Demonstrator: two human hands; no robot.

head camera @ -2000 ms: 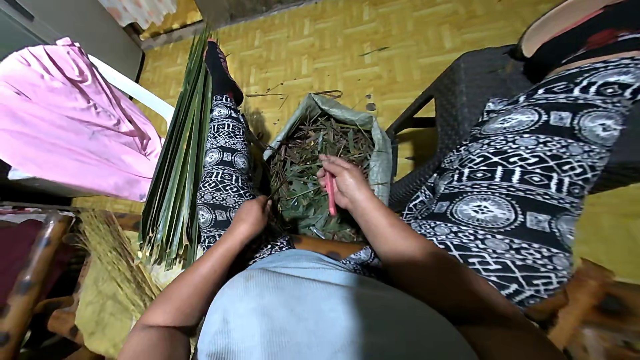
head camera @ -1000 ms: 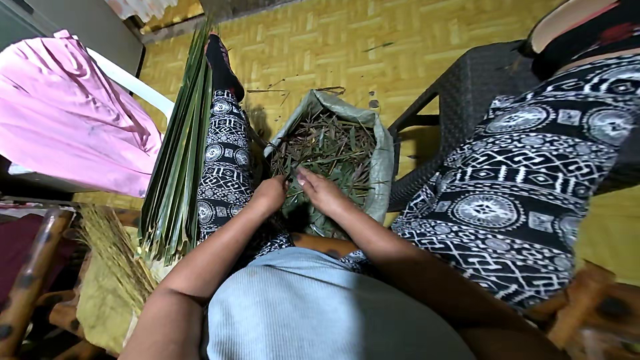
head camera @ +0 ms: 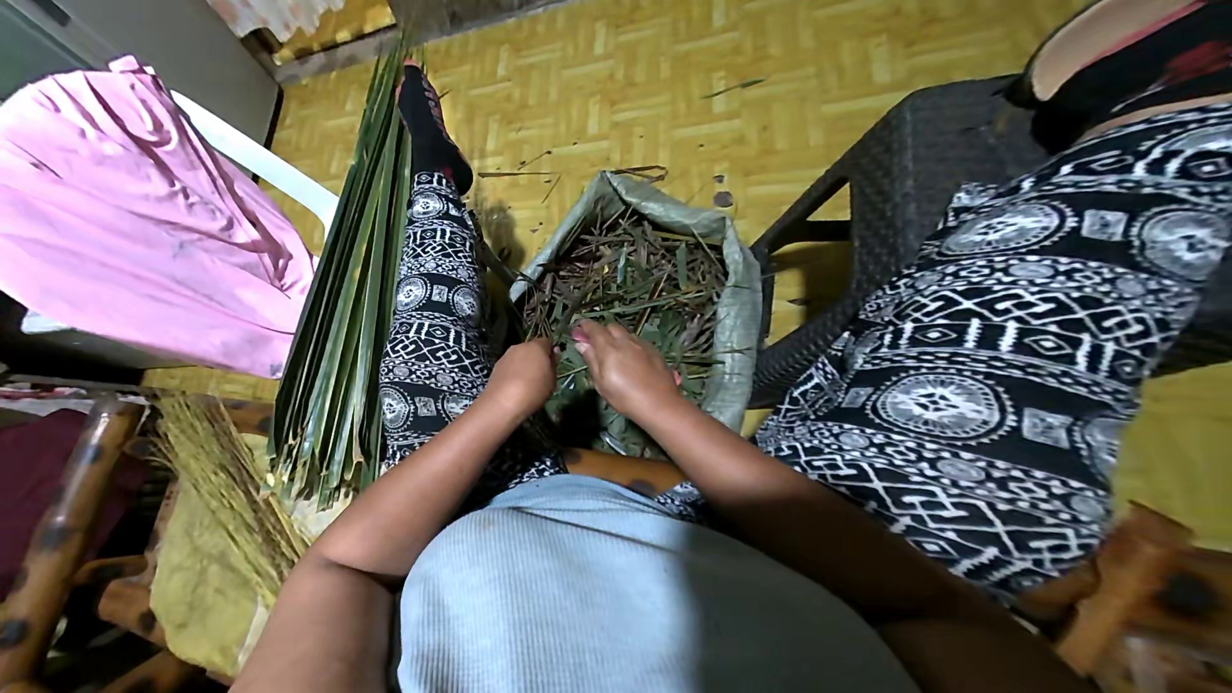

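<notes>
My left hand (head camera: 525,375) is closed at the left side of an open woven sack (head camera: 739,318), its fingertips pinching something thin and dark that is mostly hidden. Just right of it, nearly touching, my right hand (head camera: 630,371) curls palm down around a tool with a pink handle (head camera: 677,378); only bits of pink show, and its blade cannot be made out. Under both hands the sack holds a heap of green and brown leaf scraps (head camera: 626,265). A bundle of long green palm leaflets (head camera: 351,298) lies along my left leg.
Dry yellowish stalks (head camera: 226,472) rest on the bamboo seat at the left. A pink cloth (head camera: 144,221) hangs over a white chair (head camera: 255,159). A dark woven-look plastic chair (head camera: 924,164) supports my right leg. Leaf bits lie on the yellow patterned floor (head camera: 626,96).
Two seconds ago my hands were apart, with the pink-handled tool raised in the right hand over the sack. They have since come together at the sack's left part.
</notes>
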